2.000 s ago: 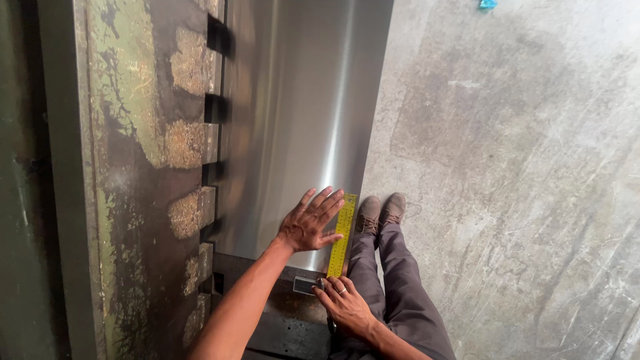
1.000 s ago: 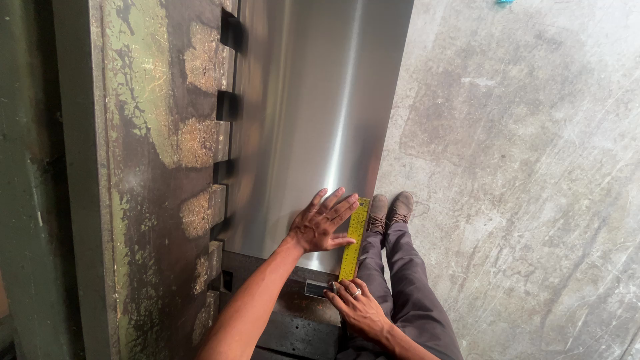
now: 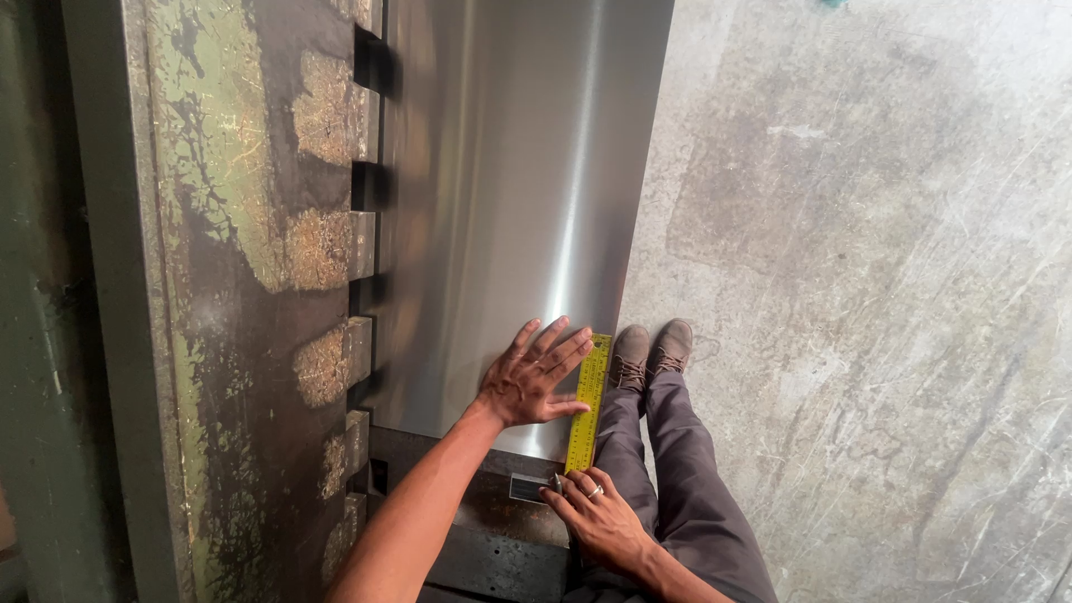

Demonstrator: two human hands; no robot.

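A yellow ruler with black markings (image 3: 590, 402) lies along the right edge of a shiny sheet of metal (image 3: 502, 234), near its lower corner. My left hand (image 3: 536, 381) rests spread on the sheet, its fingertips and thumb touching the ruler's left side. At the ruler's lower end is my right hand (image 3: 590, 502), with a ring on one finger. Its fingers are at the ruler's end and hold a small, dark, pointed tool (image 3: 558, 483), which may be a scriber or pen; most of it is hidden.
Left of the sheet stands a machine's worn green metal beam (image 3: 218, 251) with a row of metal blocks (image 3: 362, 243) along the sheet's edge. A small dark plate (image 3: 528, 488) is on the machine bed below. My shoes (image 3: 630, 356) stand on the concrete floor (image 3: 837, 293) at the right.
The view has shifted slightly. Both hands stay at the ruler, my left hand flat on the sheet and my right at the ruler's lower end.
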